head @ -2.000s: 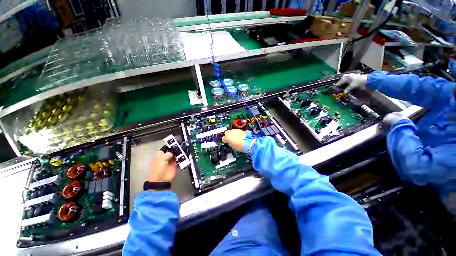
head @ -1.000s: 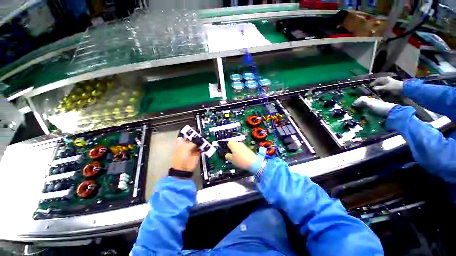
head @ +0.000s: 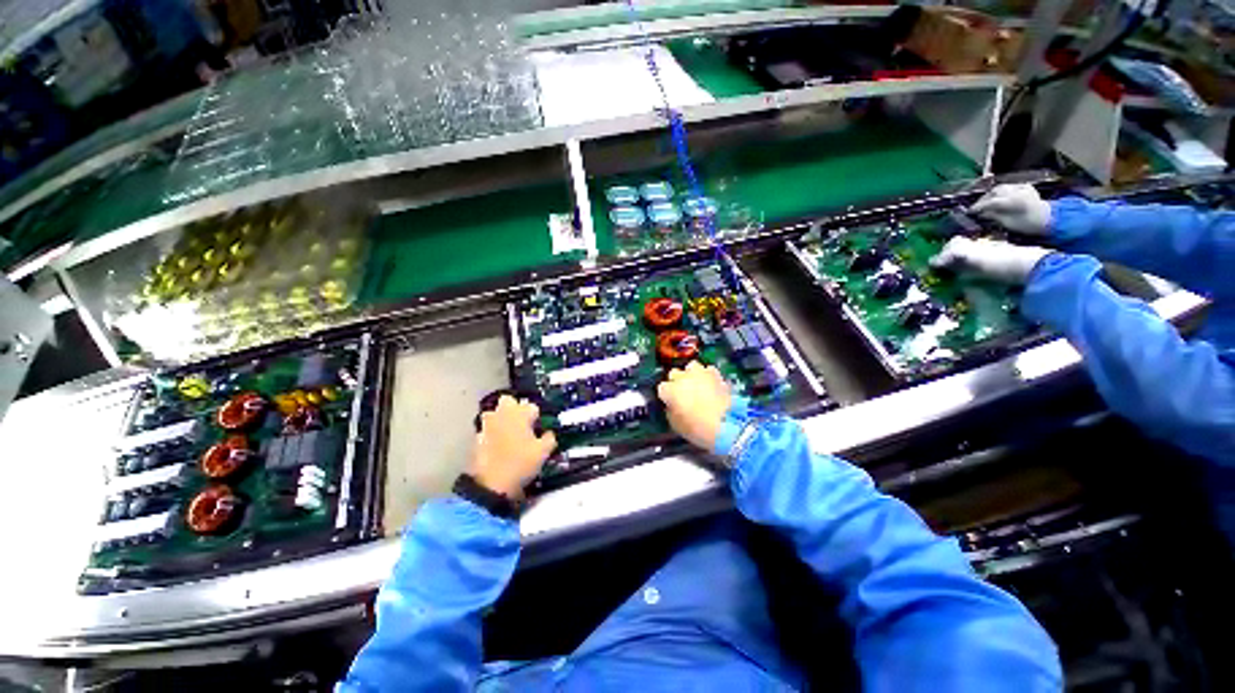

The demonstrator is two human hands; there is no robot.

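The middle green circuit board (head: 637,305) lies in its dark carrier in front of me. Three parallel silver-white heat sinks (head: 593,370) stand on its left half, and orange-copper ring inductors (head: 662,314) stand beside them. My left hand (head: 512,447) is at the carrier's lower left edge, fingers bent; a dark patch shows at its fingertips, and its grip is unclear. My right hand (head: 698,404) is over the board's lower part, right of the lowest heat sink and below the visible rings. Its fingertips point down and what they touch is hidden.
A filled board (head: 271,528) lies left on the railed conveyor (head: 596,512). Another person's gloved hands (head: 995,257) work over a board (head: 935,345) at right. The shelf behind holds yellow-topped parts (head: 251,278), silver-blue cans (head: 660,214) and clear trays (head: 406,88). A blue cord (head: 684,156) hangs down.
The white heat sink has left my left hand, and a third one now stands on the middle board. My left hand is lower; my right hand has moved right. The neighbour's left hand has shifted left.
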